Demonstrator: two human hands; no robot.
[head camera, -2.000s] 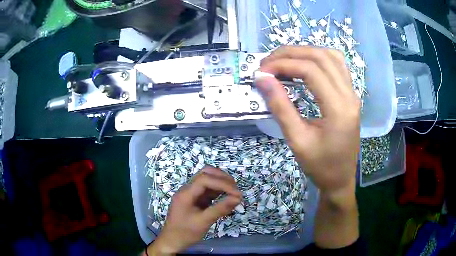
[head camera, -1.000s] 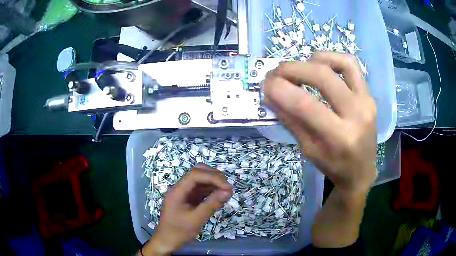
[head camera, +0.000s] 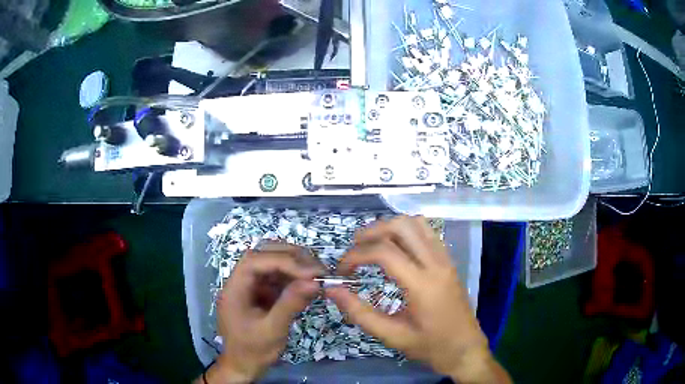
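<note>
Both my hands are over the lower tub (head camera: 197, 300), which is densely filled with white-headed, thin-legged parts. A single leaded component (head camera: 334, 280) lies level between my fingertips, its left end at my left hand (head camera: 263, 304) and its right end at my right hand (head camera: 409, 300). Fine detail of the part is blurred. Behind the tub is the assembly fixture (head camera: 240, 176), a silver-white plate with screws. The nest (head camera: 368, 127) beside the green spot shows uncovered by a hand. My fingers hide some of the tub's contents.
The upper tub (head camera: 567, 150) with a looser pile of parts stands right of the fixture. The pneumatic cylinder (head camera: 150, 142) is at the fixture's left end. A small-parts bin (head camera: 559, 244) is right of the lower tub. Clear boxes (head camera: 620, 150) stand far right. Red frames (head camera: 94, 292) show below.
My right hand has left the nest and come down to the lower tub, meeting my left hand. A component now shows between them. The fixture's right end is uncovered.
</note>
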